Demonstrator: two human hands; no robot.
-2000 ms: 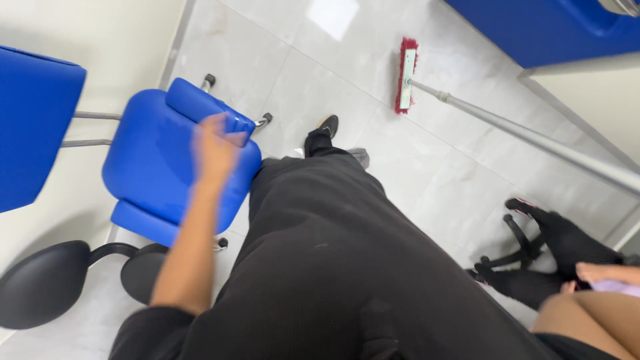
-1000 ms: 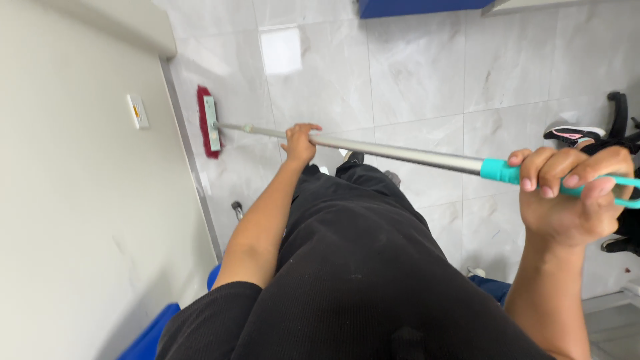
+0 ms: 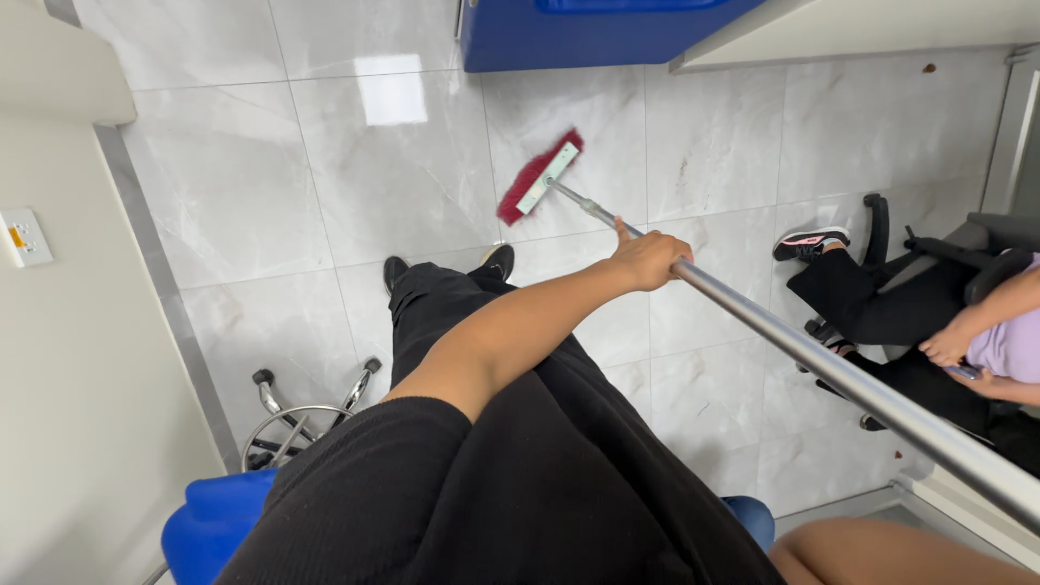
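Observation:
A push broom with red bristles and a pale green head (image 3: 549,179) rests on the grey tiled floor, ahead of my feet. Its long metal pole (image 3: 821,366) runs from the head down to the right edge of the view. Around the lower part of the pole, my left hand (image 3: 652,258) is closed, the thumb lying along it. Part of my right arm (image 3: 886,552) shows at the bottom right, but my right hand is out of view. The upper end of the pole is also cut off by the frame.
A blue chair (image 3: 219,520) with a chrome wheeled base stands at the lower left beside the wall. Blue furniture (image 3: 585,32) is at the top. A seated person in black trousers (image 3: 861,301) holds a phone on the right. Small brown bits (image 3: 929,68) lie on the floor.
Two seconds ago my left hand was off the pole, over the blue chair; it now grips the pole. The broom head has moved away from the wall since one second ago. My right hand has left the view.

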